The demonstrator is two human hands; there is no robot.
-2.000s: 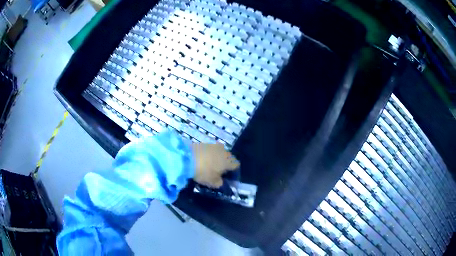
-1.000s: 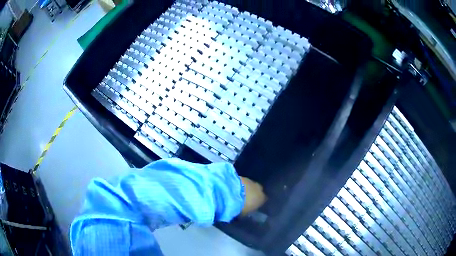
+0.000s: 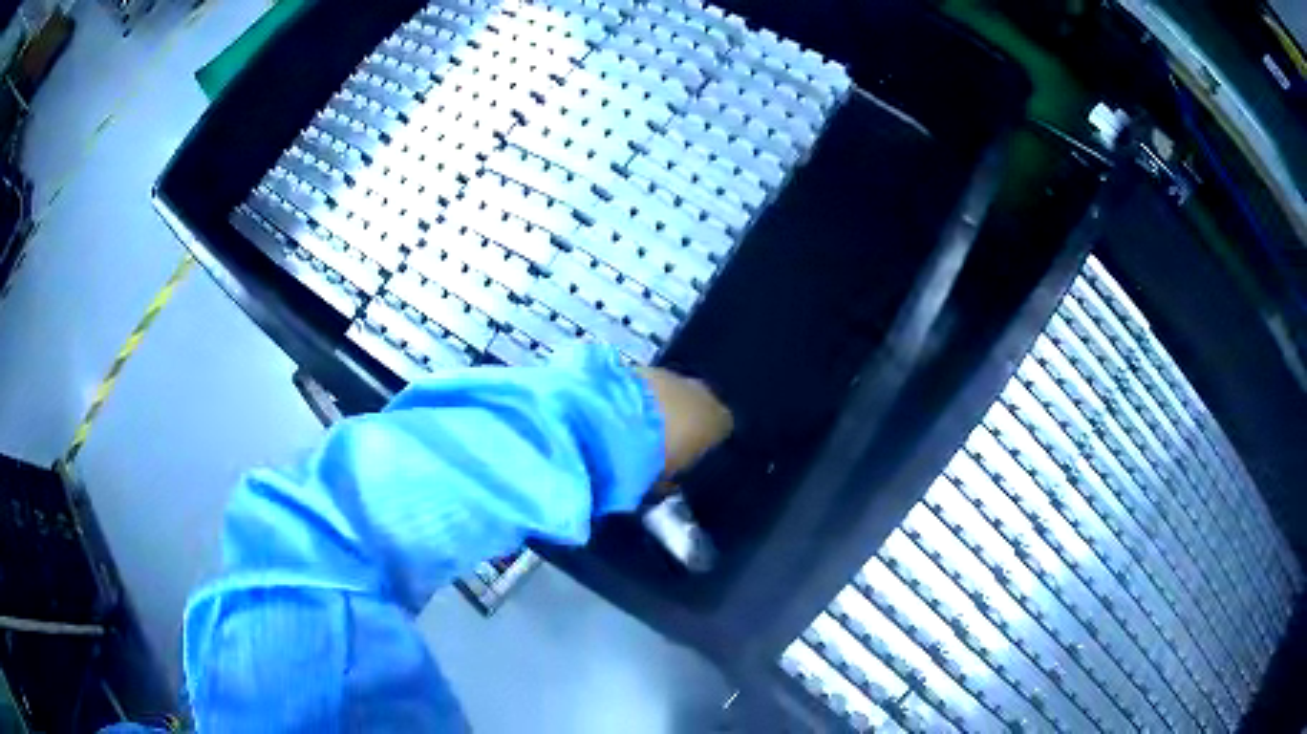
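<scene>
My left hand (image 3: 692, 425), in a light blue sleeve (image 3: 473, 459), reaches into the near right part of a black bin (image 3: 817, 273). Its fingers are mostly hidden in dark shadow. A silver metal housing (image 3: 678, 534) sticks out below the fingers, tilted and slightly blurred; the hand appears to grip its hidden end. Tight rows of silver housings (image 3: 559, 187) with small openings fill the left and middle of the bin, beyond the hand. My right hand is not in view.
A second black bin at the right holds long slanted rows of silver housings (image 3: 1061, 502). A metal frame (image 3: 505, 577) shows below the near bin. A dark crate (image 3: 50, 574) stands at lower left on grey floor with a yellow line (image 3: 129, 359). Small fittings (image 3: 1132, 144) lie at upper right.
The view has shifted a little. Over the two seconds my left hand moved right, off the row's near edge, into the dark part of the bin. The housing now points more downward.
</scene>
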